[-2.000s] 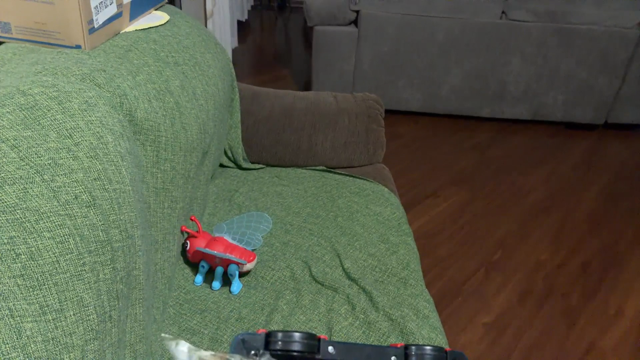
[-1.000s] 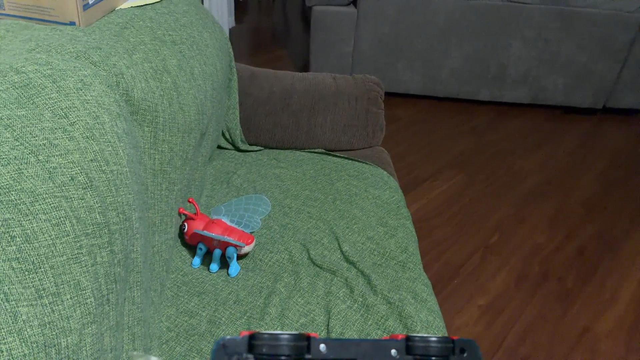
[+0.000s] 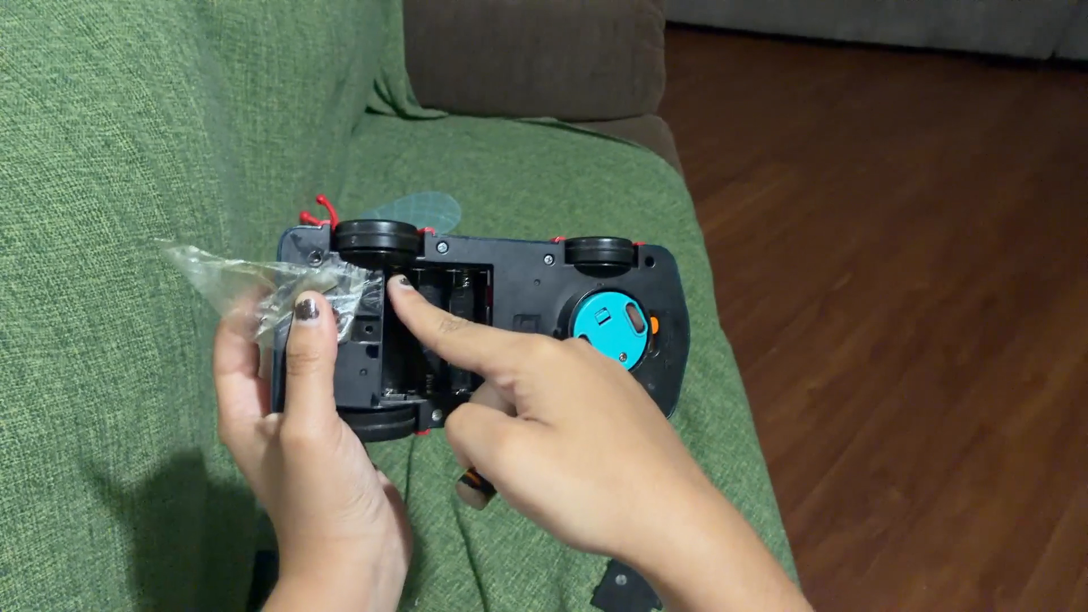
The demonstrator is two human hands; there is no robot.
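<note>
My left hand (image 3: 310,425) grips the front-left end of a toy car (image 3: 510,289), its black underside facing me, and pins a crumpled clear plastic bag (image 3: 297,285) against it with the thumb. An uncovered battery compartment (image 3: 433,340) lies in the underside, with a turquoise disc (image 3: 614,327) to its right. The index finger of my right hand (image 3: 552,416) points into the compartment's upper left. Its other fingers are curled around a dark cylindrical object with orange marks (image 3: 476,489), perhaps a screwdriver handle; only its end shows.
A green cover (image 3: 527,170) drapes the sofa. Behind the car, a toy insect's wing (image 3: 421,211) and red antennae show. A small black plastic piece (image 3: 626,586) lies at the bottom edge. The brown armrest (image 3: 535,59) stands beyond, wooden floor (image 3: 892,297) to the right.
The toy car has come up from the bottom edge into full view, now in front of the toy insect. Both hands have come into view. The view has tilted down.
</note>
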